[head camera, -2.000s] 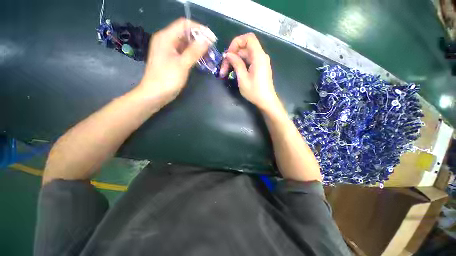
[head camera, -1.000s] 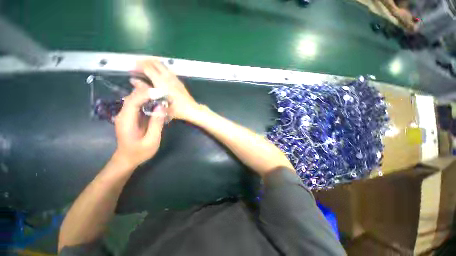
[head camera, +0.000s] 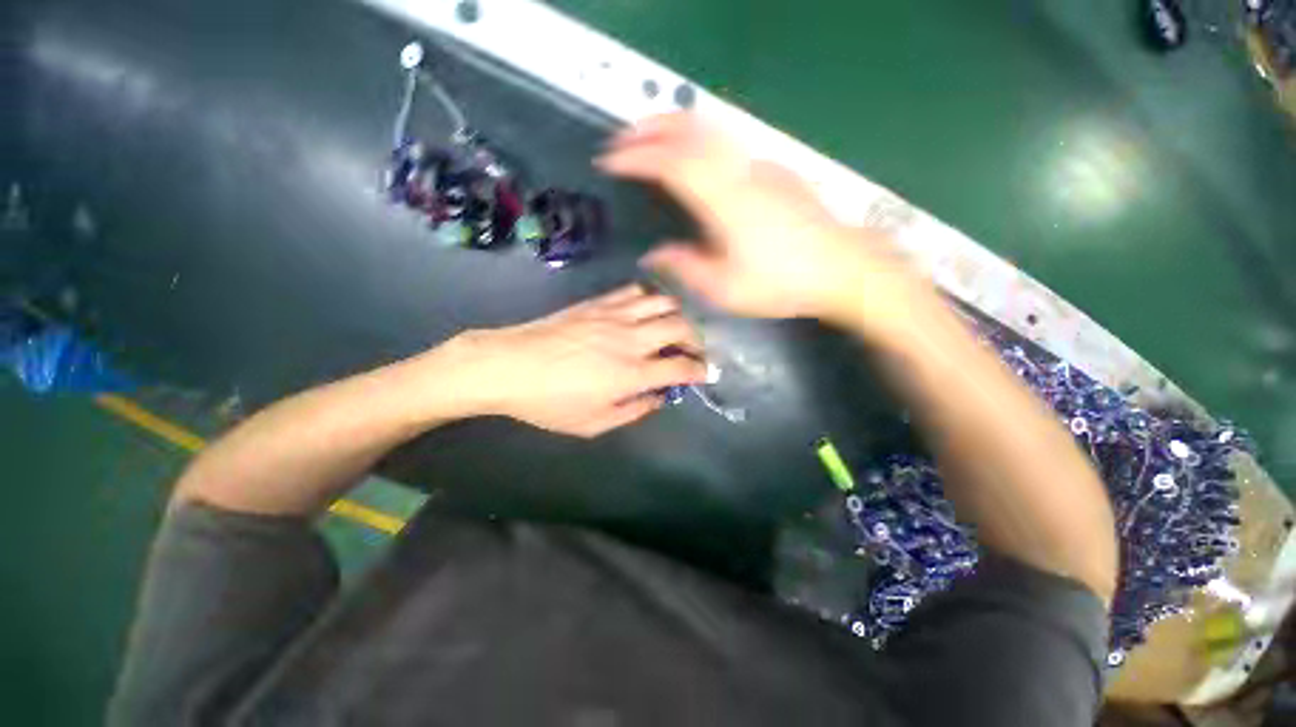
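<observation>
My left hand (head camera: 604, 362) is palm down on the dark bench, its fingers over a blue circuit board (head camera: 677, 395) with white wires trailing right; most of the board is hidden. My right hand (head camera: 732, 220) is blurred and raised near the metal rail, thumb and fingers apart, with nothing seen in it. Black housings with blue boards (head camera: 462, 192) lie in a cluster at the upper left, and another dark housing (head camera: 569, 227) lies at its right end. A white disc (head camera: 412, 56) on wires sticks up from the cluster.
A pile of blue boards (head camera: 1173, 490) lies at the right, partly behind my right forearm. A yellow-green piece (head camera: 833, 465) lies beside it. The pale metal rail (head camera: 853, 206) runs diagonally beyond my hands, with a green surface behind it. Cardboard (head camera: 1165, 660) shows at the lower right.
My hands have come apart. The left is now down on a board on the bench; the right is raised and open. The housing cluster and the yellow-green piece are now uncovered. The camera view has turned.
</observation>
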